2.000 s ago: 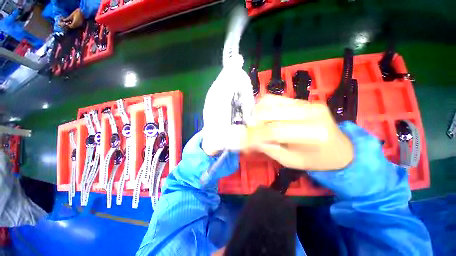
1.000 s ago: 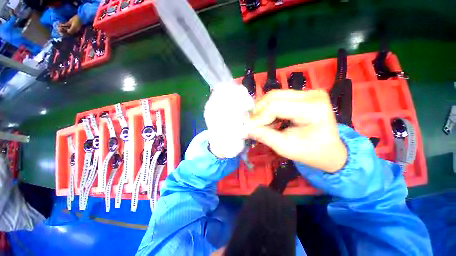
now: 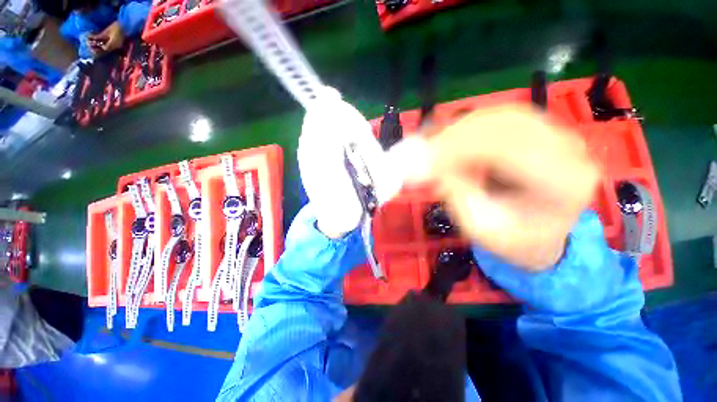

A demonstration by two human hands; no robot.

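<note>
My left hand [image 3: 334,161], in a white glove, holds a watch with a light strap [image 3: 279,59]. One perforated band stands up and to the left above the glove. The dark case edge shows side-on at the palm, and the other band hangs below. My right hand [image 3: 515,184], bare-looking and blurred, is to the right of the glove over the red compartment tray [image 3: 660,263]. Its fingers are curled; whether it holds anything cannot be made out. The glove is overexposed, so its fingertips are unclear.
A red tray [image 3: 98,263] of light-strapped watches is at left, bands over its front edge. Black-strap watches [image 3: 604,102] and one light-strapped watch [image 3: 633,200] lie in the compartment tray. More red trays [image 3: 189,35] are at the back. Another person's hands [image 3: 104,39] show top left.
My right hand has moved right, away from the glove, and is blurred. My left hand has turned, so the case edge and lower band now show more clearly.
</note>
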